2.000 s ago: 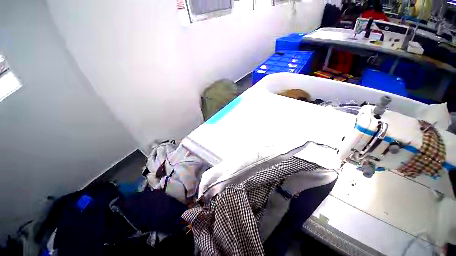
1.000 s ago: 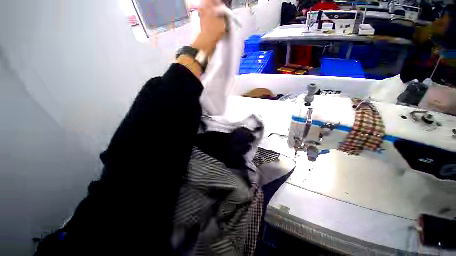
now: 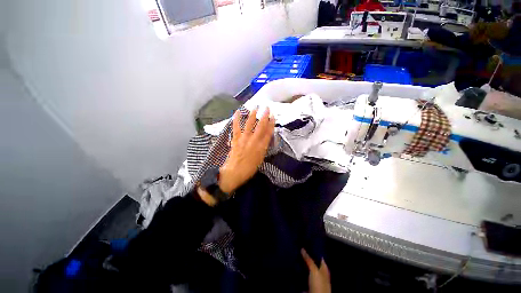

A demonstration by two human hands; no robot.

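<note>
The black-and-white checked garment (image 3: 200,154) lies crumpled over the left part of the machine table, with white fabric (image 3: 311,109) bunched beside it. Dark navy fabric (image 3: 268,212) hangs from it over the front edge towards my lap. My left hand (image 3: 248,151), with a dark wristband, rests palm down on the checks, fingers slightly spread. My right hand (image 3: 317,274) is partly cut off at the bottom edge, against the dark fabric; its grip is hidden. The white sewing machine (image 3: 388,129) stands right of the garment, its needle area (image 3: 368,154) beside the white fabric.
A plaid scrap (image 3: 431,131) drapes over the machine arm. A dark phone (image 3: 503,237) lies at the table's right. Blue crates (image 3: 283,68) and another machine (image 3: 383,26) stand behind. A green bundle (image 3: 217,111) and pale cloth (image 3: 157,194) lie beside the wall.
My left hand came down from high up, where it held up white fabric, and now rests on the checks. The garment has moved up onto the table's left part. My right hand has appeared below.
</note>
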